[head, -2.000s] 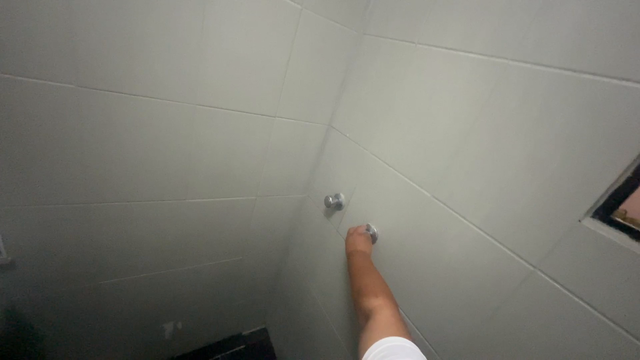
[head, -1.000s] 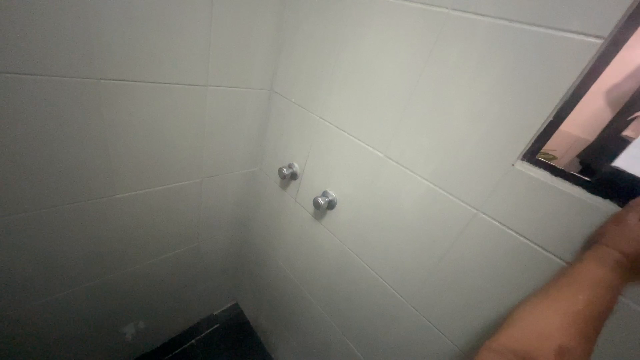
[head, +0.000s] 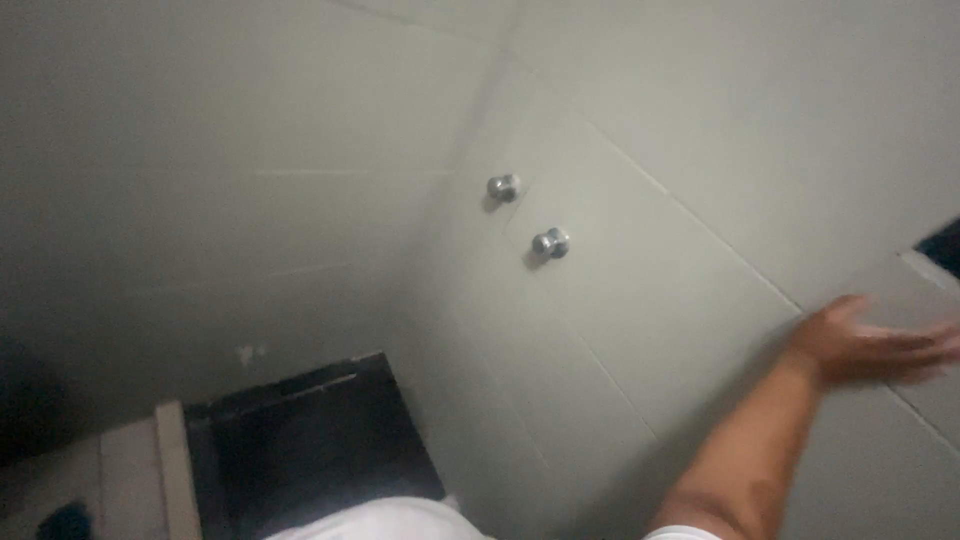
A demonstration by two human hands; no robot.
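My right hand is at the right, blurred, with its fingers stretched toward the right edge of the view. It holds nothing and is near or against the grey tiled wall, just below a pale ledge at a dark-framed opening. Two chrome shower valve knobs stick out from the wall left of the hand, apart from it. My left hand is out of view.
A dark floor area with a pale curb lies at the lower left. Beyond the curb are light floor tiles and a dark blue item. The dark-framed opening shows at the right edge.
Two seconds ago my right hand was on the nearer chrome knob; it let go and moved right, toward the opening. The view has tilted down, showing more of the floor.
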